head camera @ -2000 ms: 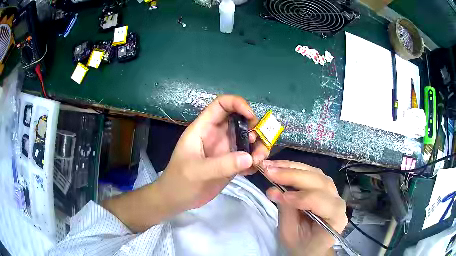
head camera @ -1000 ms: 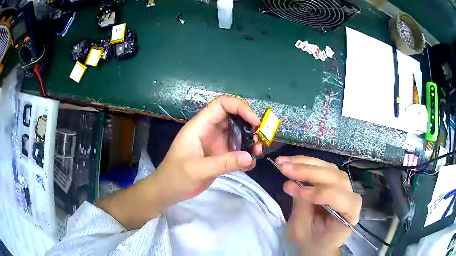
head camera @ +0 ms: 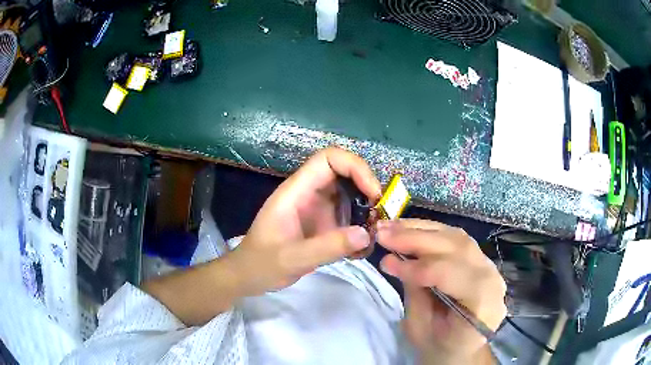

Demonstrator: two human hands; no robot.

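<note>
My left hand (head camera: pixel 300 224) holds a black watch case (head camera: pixel 351 203) between thumb and fingers, above my lap at the bench edge. A pouch battery (head camera: pixel 394 197) with a white face and yellow edges stands out at the right side of the case, beside my left fingertips. My right hand (head camera: pixel 450 274) grips thin metal tweezers (head camera: pixel 457 306). Its fingertips are close to my left fingertips, just below the battery. The tweezers' tip and the inside of the case are hidden by my fingers.
Black watch units with yellow-edged batteries (head camera: pixel 138 76) lie at the bench's upper left. A white bottle (head camera: pixel 327 19) and black fan (head camera: pixel 446 18) are at the top. White paper (head camera: pixel 528 114), a green tool (head camera: pixel 617 162) and a round bowl (head camera: pixel 583 51) are at right. A white foam tray (head camera: pixel 70 207) is at left.
The right hand has moved left and closer to the left hand. The left hand, case and battery have shifted slightly down and right. The battery is more tilted.
</note>
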